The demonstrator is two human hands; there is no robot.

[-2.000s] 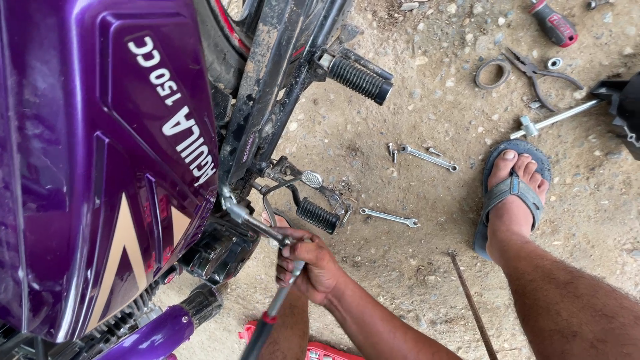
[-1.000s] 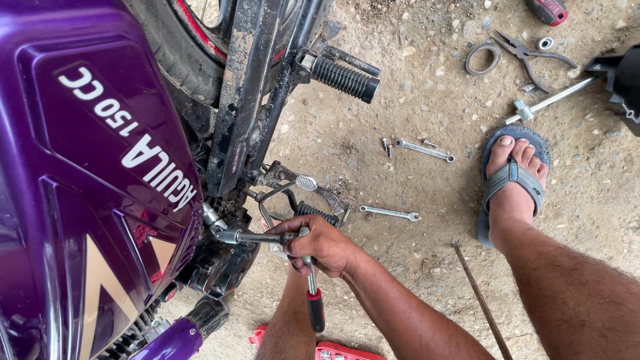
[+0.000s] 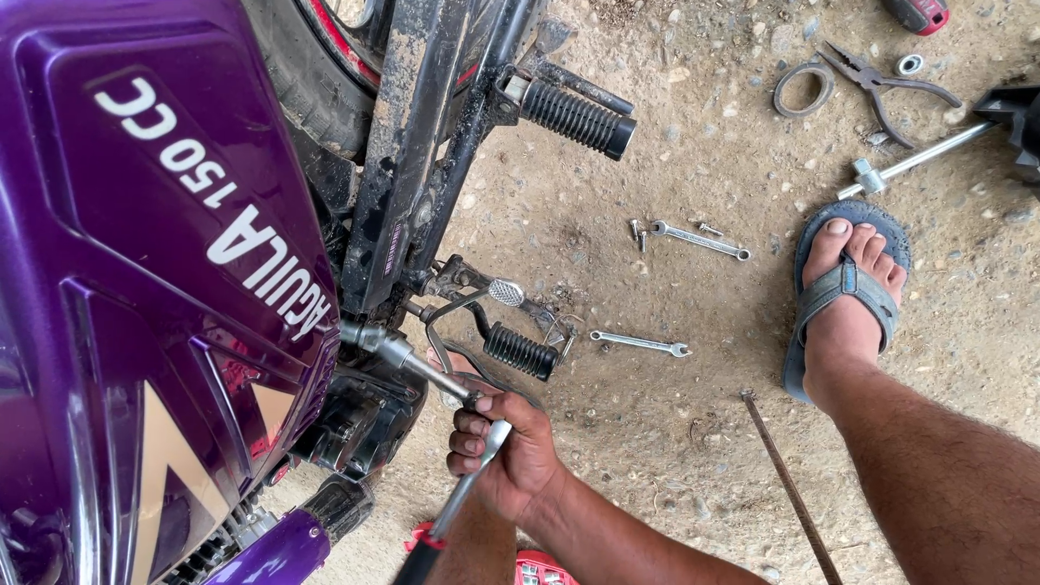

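My right hand (image 3: 512,455) is closed around the junction of a chrome extension bar (image 3: 439,378) and a steel wrench handle (image 3: 471,483) with a red and black grip (image 3: 421,559). A socket joint (image 3: 394,349) on the bar reaches the side of a purple motorcycle (image 3: 179,244), just under the edge of its body panel; the fastener there is hidden. To the hand's upper right are the black footpeg (image 3: 520,351) and a pedal (image 3: 506,292). My left hand is out of view.
Two combination wrenches (image 3: 703,241) (image 3: 639,343) and small bolts (image 3: 642,236) lie on the gritty ground. Pliers (image 3: 873,81), a metal ring (image 3: 803,89) and a sliding T-bar (image 3: 918,162) are near my sandalled foot (image 3: 849,301). A thin rod (image 3: 788,487) lies lower right.
The red and black grip swings from the lower left to below the hand, then back to the lower left. My right hand stays around the tool, and the socket joint remains at the motorcycle's side.
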